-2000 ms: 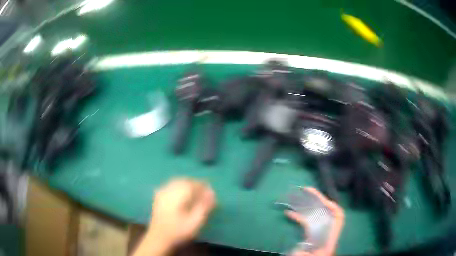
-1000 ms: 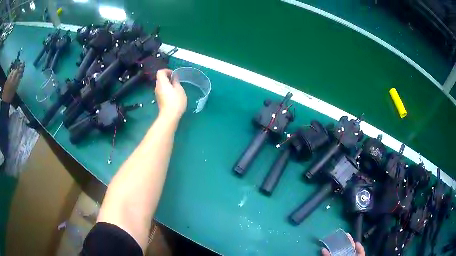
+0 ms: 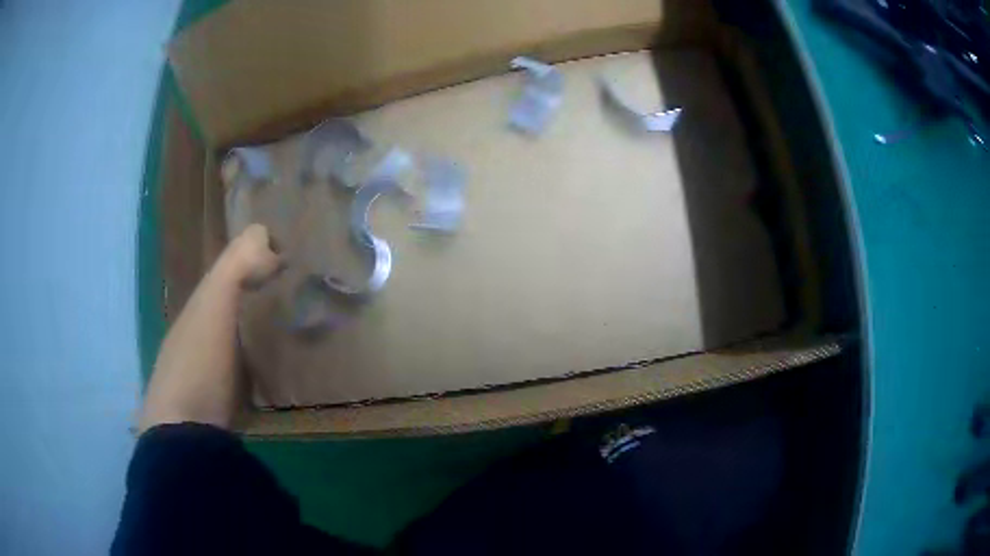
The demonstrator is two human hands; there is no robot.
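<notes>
My left hand [image 3: 256, 258] reaches into the left side of a large open carton [image 3: 565, 293]. It is blurred and its fingers look curled; I cannot tell whether it holds a band. Several grey curved bands lie loose on the carton's bottom. An S-shaped pair of bands [image 3: 377, 261] is just right of the hand. Another band [image 3: 443, 196] lies right of that, and one [image 3: 535, 103] is near the far wall. A thin curved band [image 3: 641, 113] is at the far right. My right hand is not in view.
The green bench [image 3: 901, 272] runs along the right, with black units [image 3: 923, 54] at its top right and more dark parts at the lower right edge. A pale surface [image 3: 76, 250] is on the left. My dark clothing shows below the carton's near edge.
The view has turned from the bench to the carton. My left hand has gone from a band on the bench into the carton. My right hand, earlier holding a grey band, has left the picture.
</notes>
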